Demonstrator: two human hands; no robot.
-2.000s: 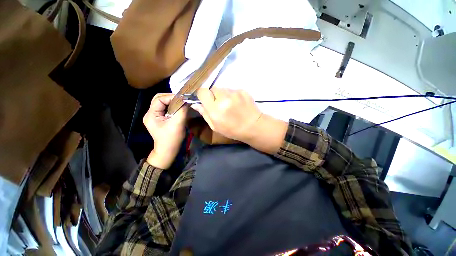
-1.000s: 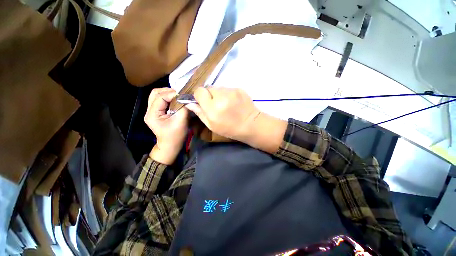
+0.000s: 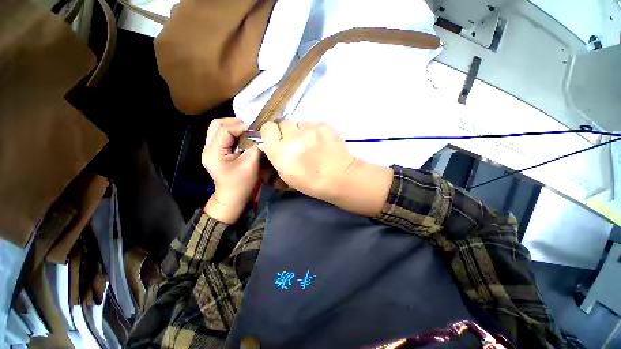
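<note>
A narrow brown edge strip (image 3: 299, 68) curves across the white backing (image 3: 368, 82) of a bag body, whose brown face (image 3: 208, 58) shows at upper left. My left hand (image 3: 230, 160) pinches the lower end of the strip. My right hand (image 3: 310, 155) is closed on thread snips, whose small metal blades (image 3: 254, 138) show between its fingertips and touch the strip's end beside my left fingers. The snips' handle is hidden in the right hand. A dark cord (image 3: 470, 136) runs from the right edge to behind my right hand.
Stacked brown bag pieces (image 3: 41, 136) with a thin strap (image 3: 109, 44) hang at left. Folded brown and white pieces (image 3: 88, 293) stand at lower left. Grey sewing machine parts (image 3: 531, 61) are at upper right. The white table edge (image 3: 545, 180) slants across the right side.
The blades have turned and now look narrower at the strip's end. My left hand and the strip have shifted slightly. Both hands keep their hold.
</note>
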